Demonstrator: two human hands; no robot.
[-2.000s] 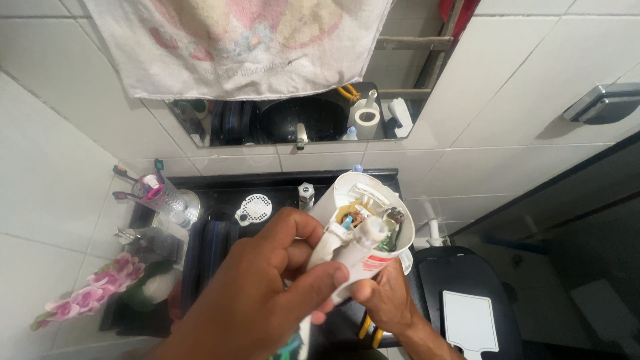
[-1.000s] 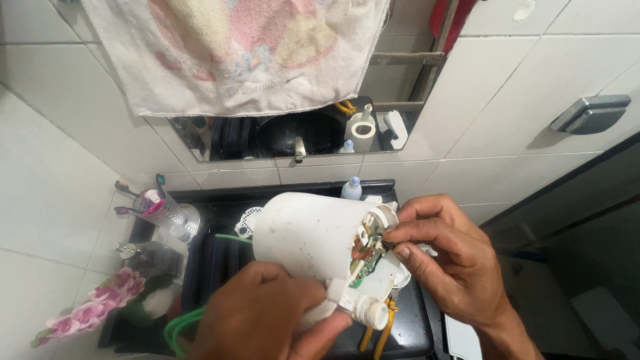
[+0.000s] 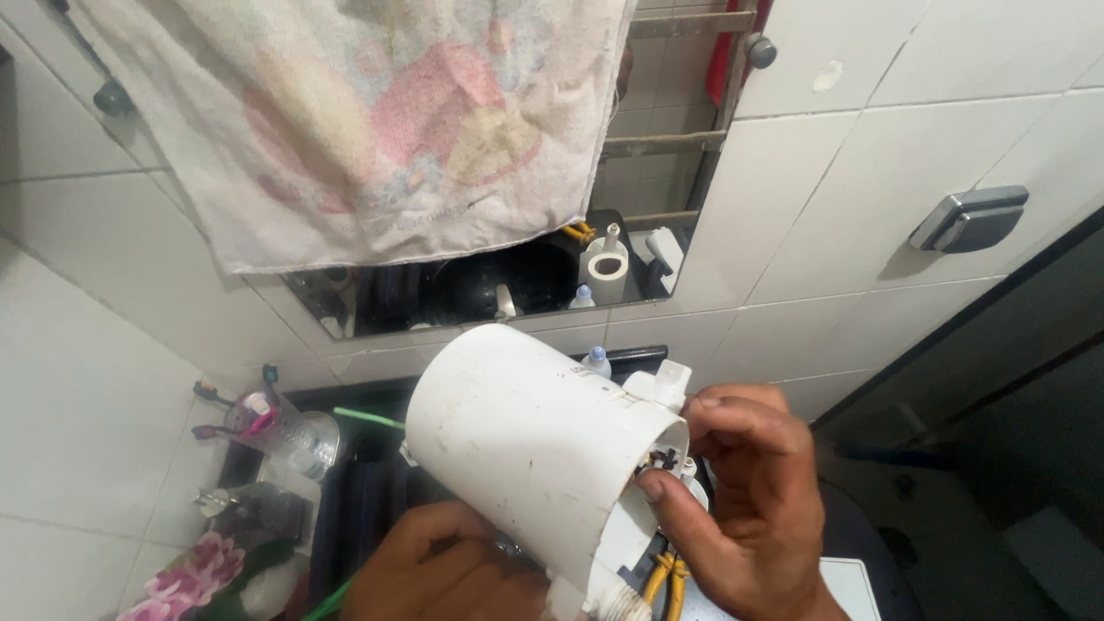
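Note:
A white cylindrical plastic housing (image 3: pixel 526 431) is tilted over the black counter, its open end facing right and down. My left hand (image 3: pixel 457 561) supports it from below; part of that hand is hidden behind the housing. My right hand (image 3: pixel 750 492) grips the rim of the open end, thumb at the inside by small dark electrical parts (image 3: pixel 662 459) and index finger near a white plastic tab (image 3: pixel 668 384). A threaded white spout (image 3: pixel 623 604) sticks out at the bottom. A green wire (image 3: pixel 369 417) shows left of the housing.
Pliers with yellow handles (image 3: pixel 664 586) lie below the right hand. Toothbrushes stand in a clear holder (image 3: pixel 293 440) at the left, above pink flowers (image 3: pixel 194 578). A small bottle (image 3: pixel 597 360) stands behind the housing. A towel (image 3: pixel 414 129) hangs over the mirror (image 3: pixel 655 172).
The housing has turned from open end up to open end facing right. My right hand has moved from beneath it to the open end's rim. My left hand has moved lower, under the housing.

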